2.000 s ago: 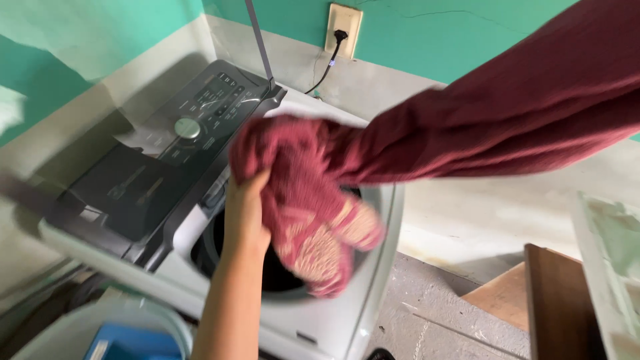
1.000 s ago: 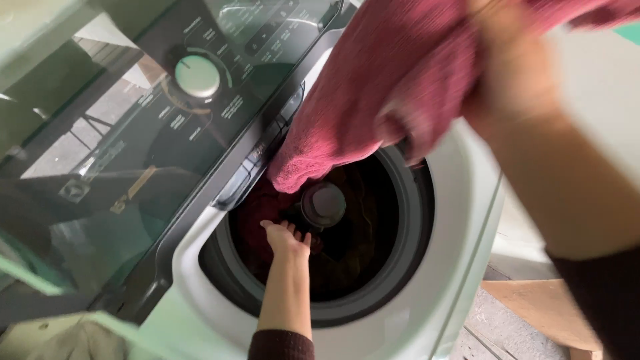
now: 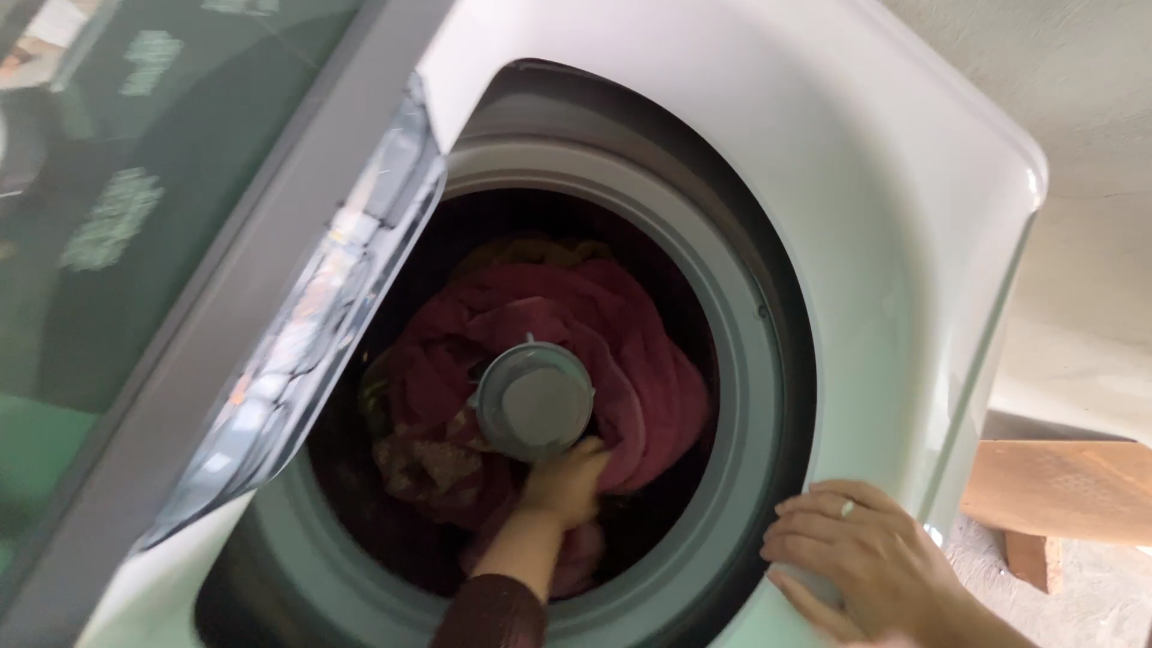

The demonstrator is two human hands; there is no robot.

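Observation:
Inside the drum of a top-loading washing machine [image 3: 747, 360], a red cloth [image 3: 648, 369] lies wound around the grey central agitator [image 3: 535, 400]. My left hand [image 3: 562, 486] reaches down into the drum beside the agitator's lower side, touching or very near the cloth; its fingers are blurred and partly hidden, so its grip is unclear. On the white rim at the lower right rests my right hand [image 3: 855, 549], wearing a ring, fingers spread a little and holding nothing. A patterned beige part of cloth [image 3: 432, 463] shows left of the agitator.
The machine's dark glass-like panel [image 3: 180, 180] and a clear-edged strip [image 3: 306, 333] border the opening on the left. At the right, a wooden board [image 3: 1062, 490] is propped on a brick-like block [image 3: 1033, 560] by a pale wall [image 3: 1089, 261].
The red cloth, held above the opening by my right hand before, now lies in the drum. My right hand has let it go and moved onto the rim. The view has come closer.

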